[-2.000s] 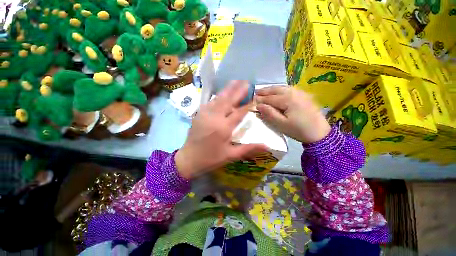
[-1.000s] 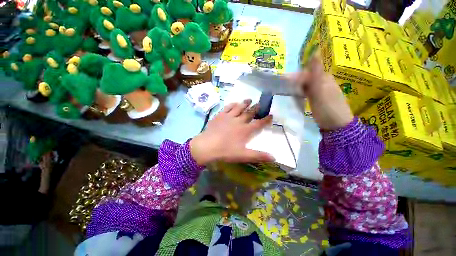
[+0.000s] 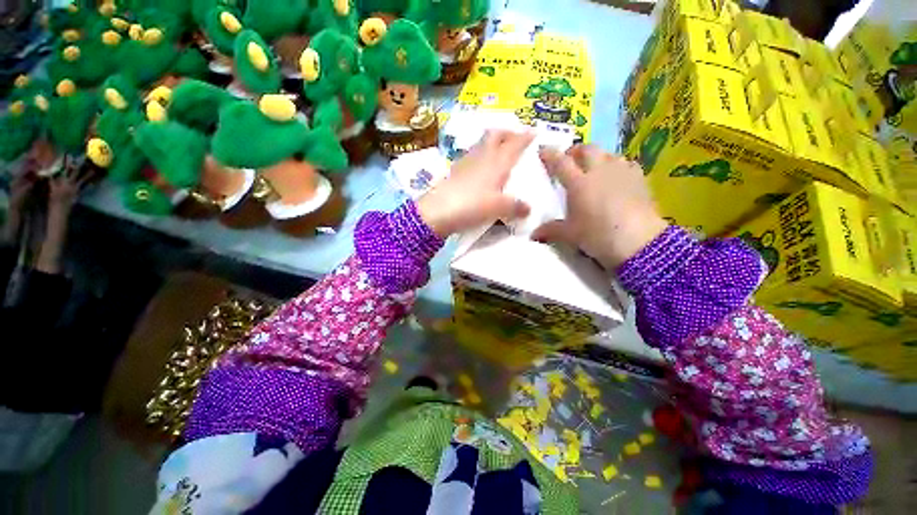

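Note:
A gift box (image 3: 533, 277) lies at the table's near edge, with a white panel facing up and yellow printed sides below. My left hand (image 3: 481, 186) is on its white flaps from the left, fingers spread. My right hand (image 3: 601, 206) is on the flaps from the right, fingers bent. The white flap between my hands stands up a little; whether my fingers pinch it is hard to tell. Yellow printed flat blanks (image 3: 543, 75) lie just beyond the box. Small white cards (image 3: 417, 171) lie left of my left hand.
Green plush toys (image 3: 271, 146) crowd the table's left side. Finished yellow boxes (image 3: 824, 236) stand in rows on the right. An open brown carton of gold pieces (image 3: 206, 352) is below left. Yellow scraps (image 3: 563, 412) lie below. Another person's hands (image 3: 60, 196) are at far left.
The grey sheet seen earlier and the dark piece under my left hand no longer show. My right hand has come down onto the white flaps. Another person's hands have moved up beside the plush toys.

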